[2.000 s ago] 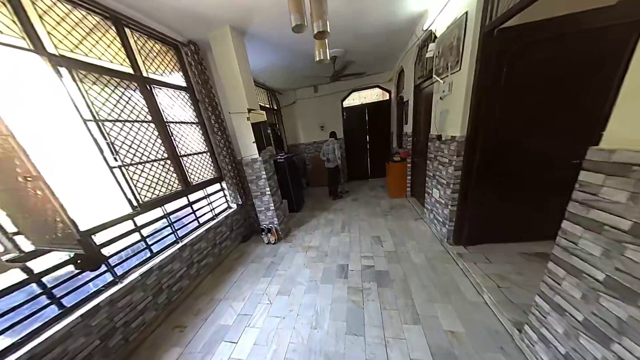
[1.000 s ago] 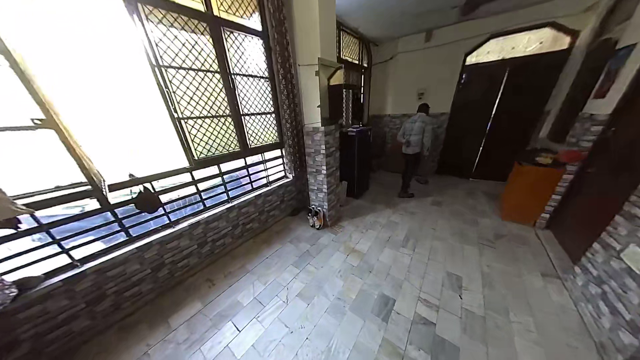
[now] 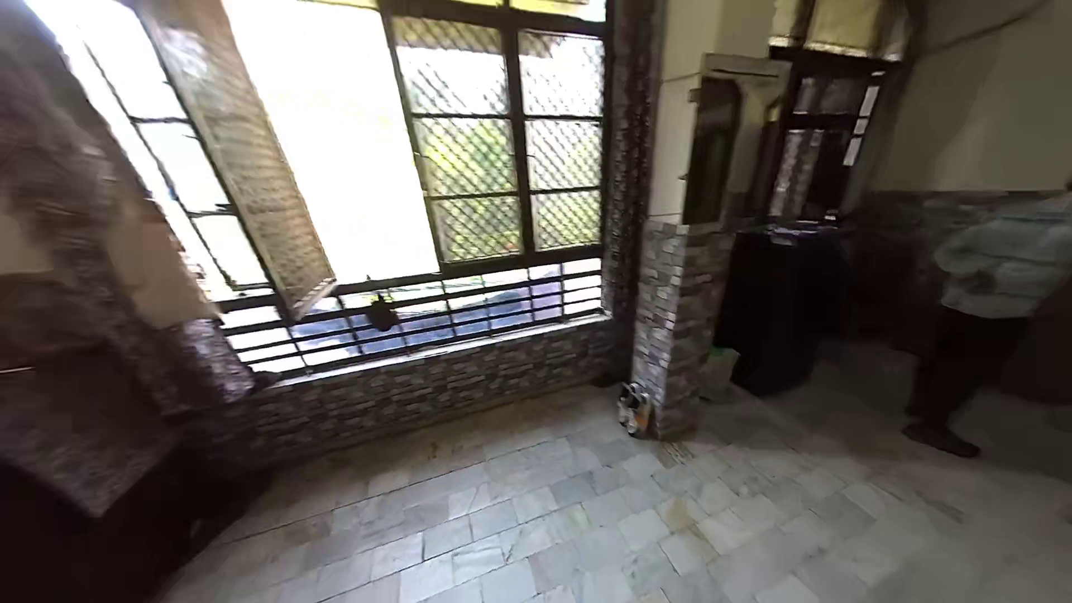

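Observation:
Neither my left hand nor my right hand is in the head view. A large window with metal mesh panels (image 3: 469, 188) and a hinged mesh panel (image 3: 243, 151) standing ajar fills the left and middle. Horizontal metal bars (image 3: 494, 306) run along its lower part, with a small dark object (image 3: 382, 312) on them. A pair of shoes (image 3: 634, 411) leans at the foot of a stone-clad pillar (image 3: 670, 327).
Pale stone tiles (image 3: 519, 536) cover the floor. A person (image 3: 997, 276) stands at the right, beyond a dark cabinet-like piece (image 3: 775, 310). A patterned curtain (image 3: 84, 184) hangs at the left, above a dark, blurred piece (image 3: 67, 519).
The view has swung far left, towards the window. The double door and the orange cabinet have left the view; the curtain at the left has come into it.

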